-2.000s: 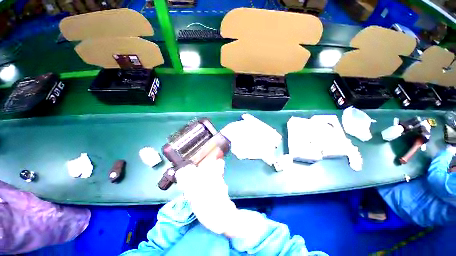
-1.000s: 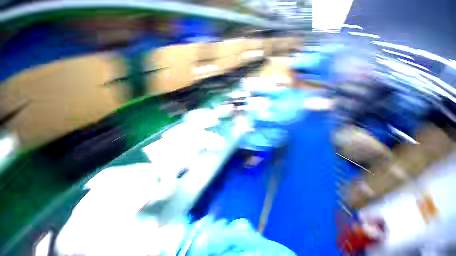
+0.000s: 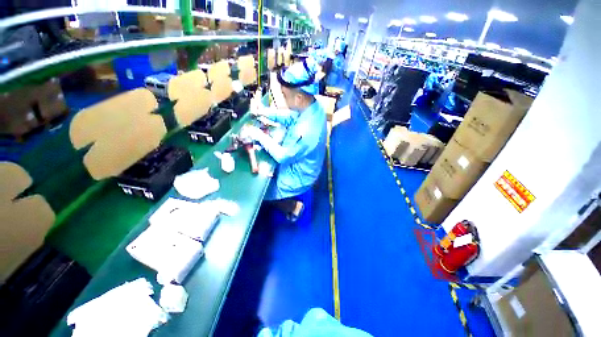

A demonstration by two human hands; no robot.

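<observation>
Neither of my hands is in view; only a light blue part of my clothing shows at the bottom edge. A crumpled white sheet lies on the green bench at the lower left. A small white wad lies beside it. White flat packs lie further along, then a crumpled translucent white bag. An open black box with white lettering stands behind the bench, its tan lobed lid flap upright. The brown appliance I held earlier is not in view.
A seated worker in a blue smock handles an appliance with a copper-brown handle further along the bench. To the right are a blue floor aisle with a yellow line, stacked cartons, a red fire extinguisher and a white pillar.
My view has swung right from the bench in front of me to along the line and the aisle. My gloved hand and the appliance have left the picture.
</observation>
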